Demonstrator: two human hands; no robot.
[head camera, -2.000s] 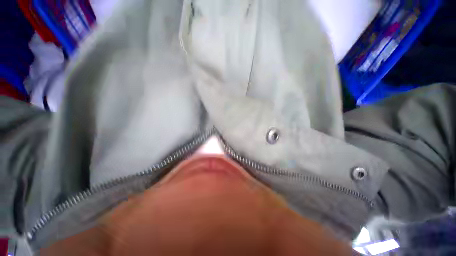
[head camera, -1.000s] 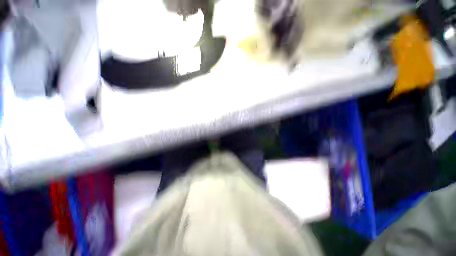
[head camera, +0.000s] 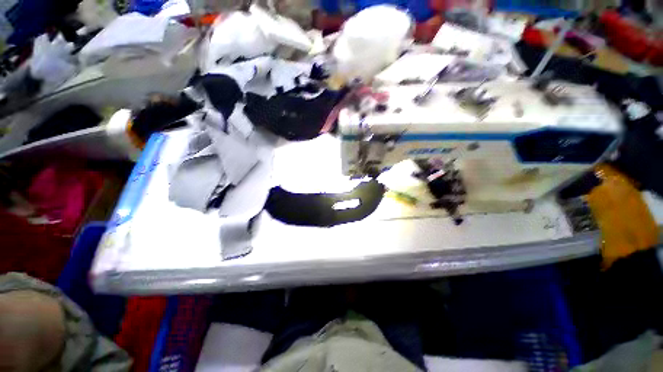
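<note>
A curved black fabric piece (head camera: 316, 206) lies flat on the white sewing table (head camera: 320, 251), its right end near the needle area of the white sewing machine (head camera: 429, 152). A small white patch shows on it. Small pale pieces (head camera: 400, 176) and dark pieces (head camera: 445, 190) lie under the machine arm. My left hand (head camera: 29, 327) shows blurred at the lower left edge, below the table, cut off by the frame; its fingers cannot be made out. My right hand is not in view; only a bit of sleeve shows at the lower right.
Long grey-white strips (head camera: 236, 163) drape over the table's left part. Black fabric (head camera: 291, 112) and white heaps (head camera: 251, 36) lie behind. An orange-yellow bag (head camera: 621, 214) hangs at the right table end. Blue baskets (head camera: 560, 312) stand below the table.
The view has swung up from my jacket and lap to the whole table and machine. My left hand has come into the lower left edge. The black piece appears in a similar place on the table.
</note>
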